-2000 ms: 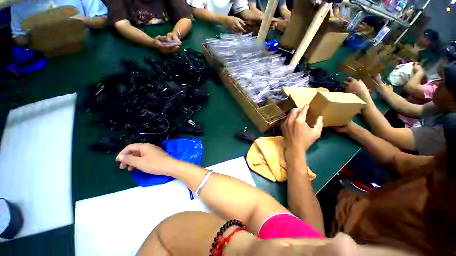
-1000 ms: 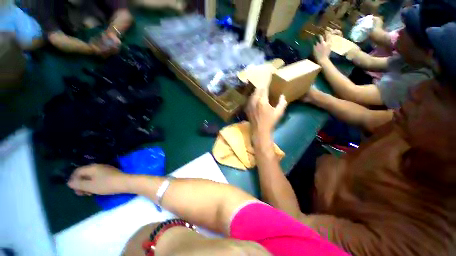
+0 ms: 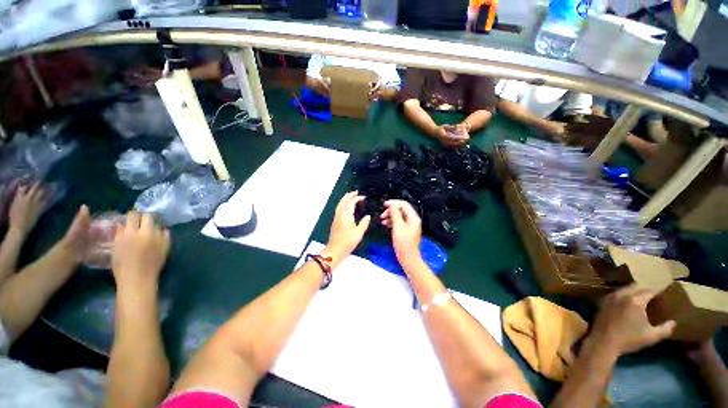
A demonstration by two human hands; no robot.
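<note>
My left hand (image 3: 349,226) and my right hand (image 3: 404,226) are at the near edge of a tangled pile of black power adapters (image 3: 431,179). My left fingers are curved around a dark area. My right fingers are bent with the tips close together. Dark parts blend with the pile, so I cannot tell whether either hand holds an adapter. A crumpled blue cloth (image 3: 427,256) lies beside and below my right hand. A white work sheet (image 3: 363,339) lies under my forearms.
A round device with a pale top (image 3: 235,217) sits on another white sheet (image 3: 287,191). Crumpled clear bags (image 3: 185,198) lie left. A divided cardboard tray (image 3: 551,267) and tan cloth (image 3: 545,335) are right. Neighbours' hands work on both sides. A raised shelf (image 3: 359,49) crosses the back.
The view has swung left and up, bringing in the shelf, bags and left neighbour. My left hand now shows beside my right at the adapter pile; before, only its wrist area showed.
</note>
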